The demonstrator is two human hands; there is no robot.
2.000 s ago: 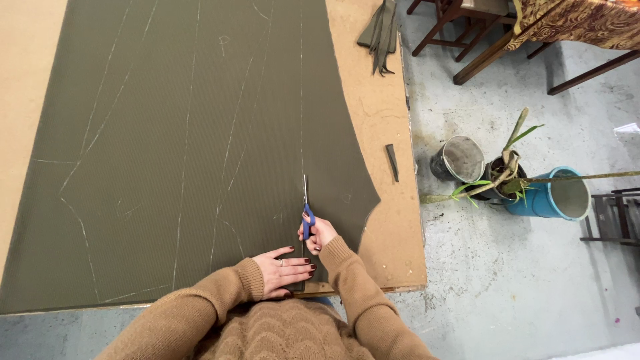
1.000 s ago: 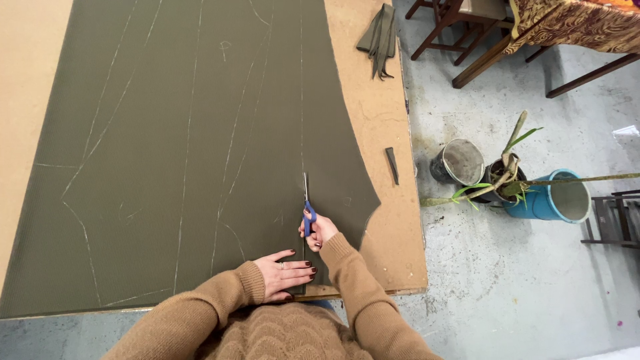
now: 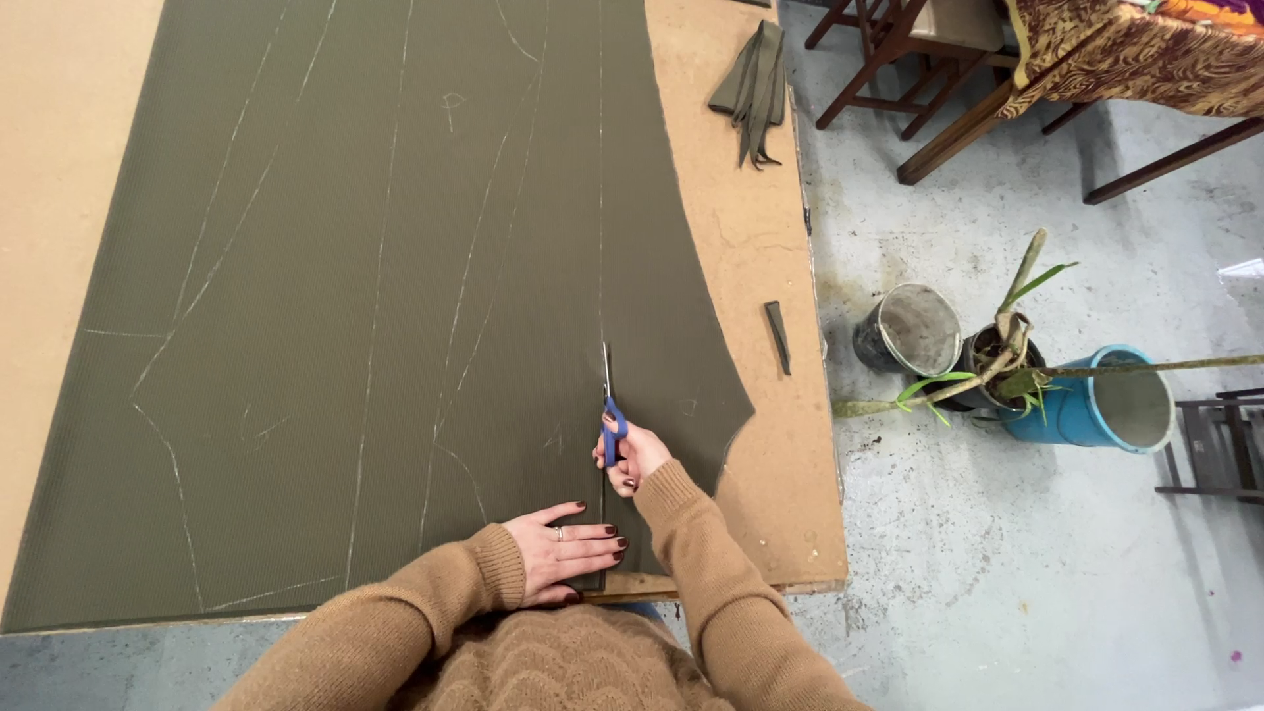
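Observation:
Dark olive fabric (image 3: pixel 296 296), marked with chalk lines, lies spread over the table. My right hand (image 3: pixel 632 459) grips the blue handles of a pair of scissors (image 3: pixel 613 430), whose blades point away from me along a straight chalk line. Behind the scissors a cut in the fabric runs toward the near table edge. My left hand (image 3: pixel 568 553) rests flat on the fabric beside that cut, its fingers reaching across it, and holds nothing.
Fabric strips (image 3: pixel 758 94) and a small scrap (image 3: pixel 777 338) lie on the wooden tabletop (image 3: pixel 760 227) at the right. On the floor stand a grey bucket (image 3: pixel 908 331), a potted plant (image 3: pixel 1002 365) and a blue bucket (image 3: pixel 1096 400). A cloth-covered table (image 3: pixel 1106 59) and wooden chair (image 3: pixel 953 25) are beyond.

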